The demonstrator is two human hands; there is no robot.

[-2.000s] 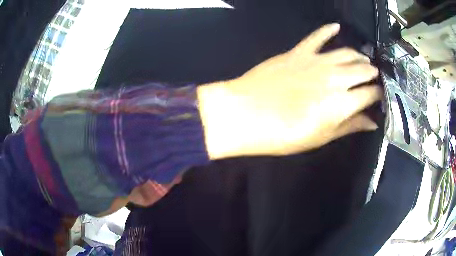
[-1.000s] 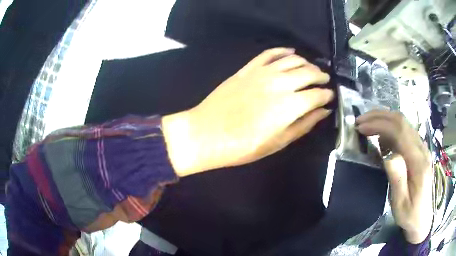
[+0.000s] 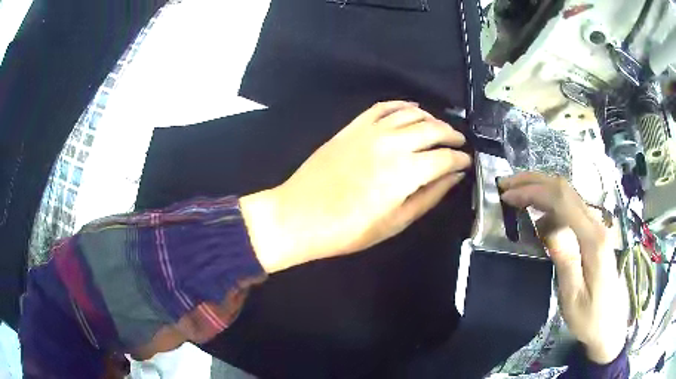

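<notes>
A large black fabric panel lies across the white table, its right edge at the shiny slotted metal guide. My left hand lies flat on the panel, palm down, fingertips near the guide's left edge. My right hand is at the guide's right side, fingertips over its dark slot; whether it pinches the dark piece there cannot be told. A smaller dark panel lies below the guide. A stitched seam runs up from the guide. The needle area is hard to make out.
The cream sewing machine head is at the upper right. Yellow-green shears handles and small red handles lie at the right. Blue-white plaid cloth runs along the table's left edge.
My right hand has come into view at the guide. My left hand has drawn back from its earlier reach and rests on the panel. The view has shifted, showing more of the machine.
</notes>
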